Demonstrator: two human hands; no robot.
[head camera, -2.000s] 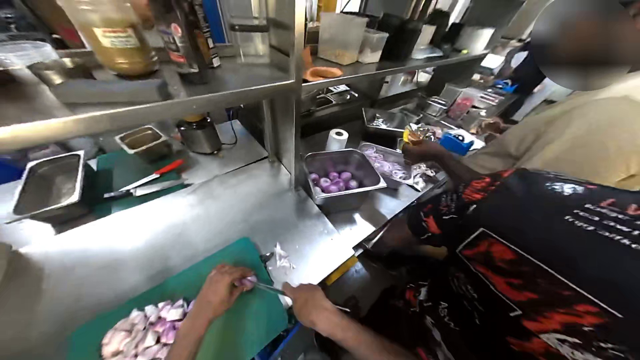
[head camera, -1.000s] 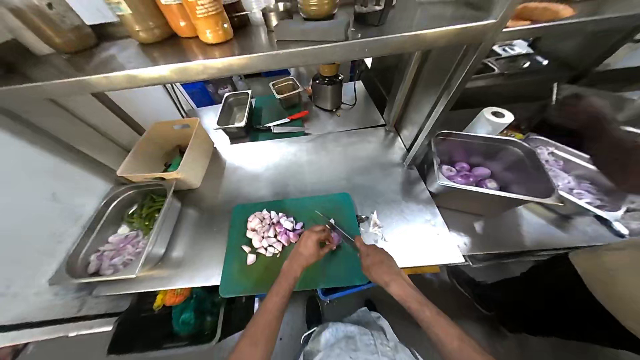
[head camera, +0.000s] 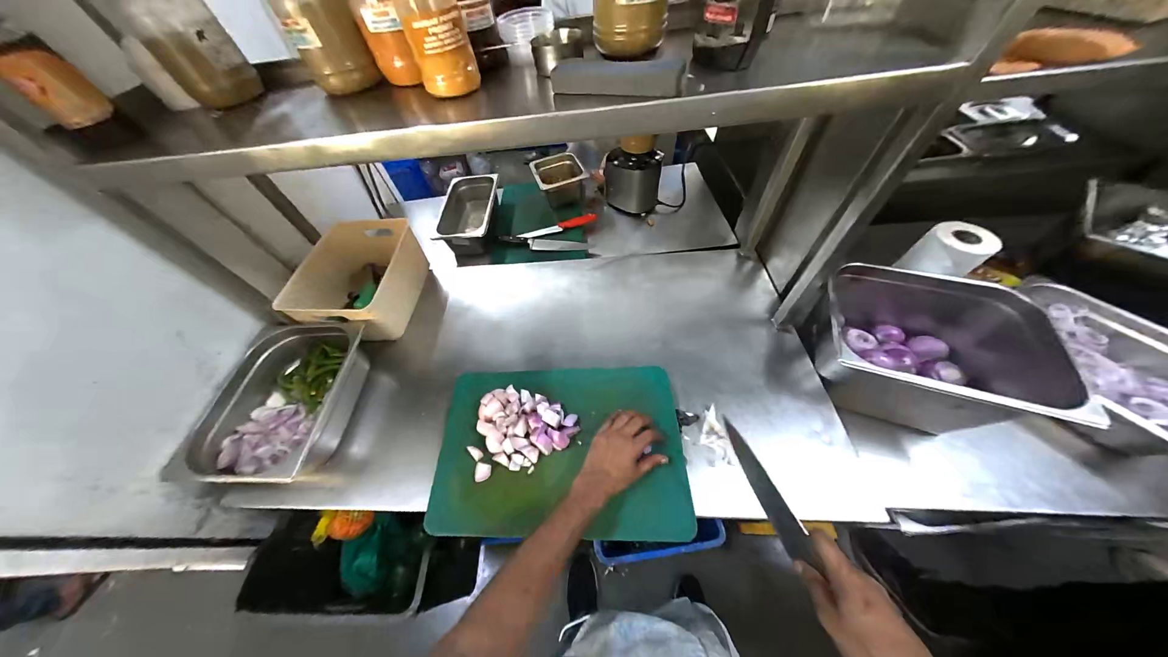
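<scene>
On a green cutting board (head camera: 511, 502) lies a heap of chopped onion pieces (head camera: 520, 424). My left hand (head camera: 625, 449) rests on the board to the right of the heap, over a bit of purple onion that mostly hides beneath the fingers. At the lower right, my right hand (head camera: 844, 589) is closed on the handle of a kitchen knife (head camera: 771, 497). The blade points up and left, off the board's right side, its tip near pale onion trimmings (head camera: 714, 436) on the steel counter.
A steel pan (head camera: 958, 333) with peeled purple onions stands at right, beside a tray of sliced onions (head camera: 1109, 360). At left are a pan of chillies and sliced onion (head camera: 274, 420) and a beige bin (head camera: 351, 274). Knives (head camera: 557, 245) lie behind, under the shelf edge (head camera: 547, 128).
My right hand has moved the knife off the board to the right. A second ago it was at the onion beside my left hand. The view has swung left since the oldest frame.
</scene>
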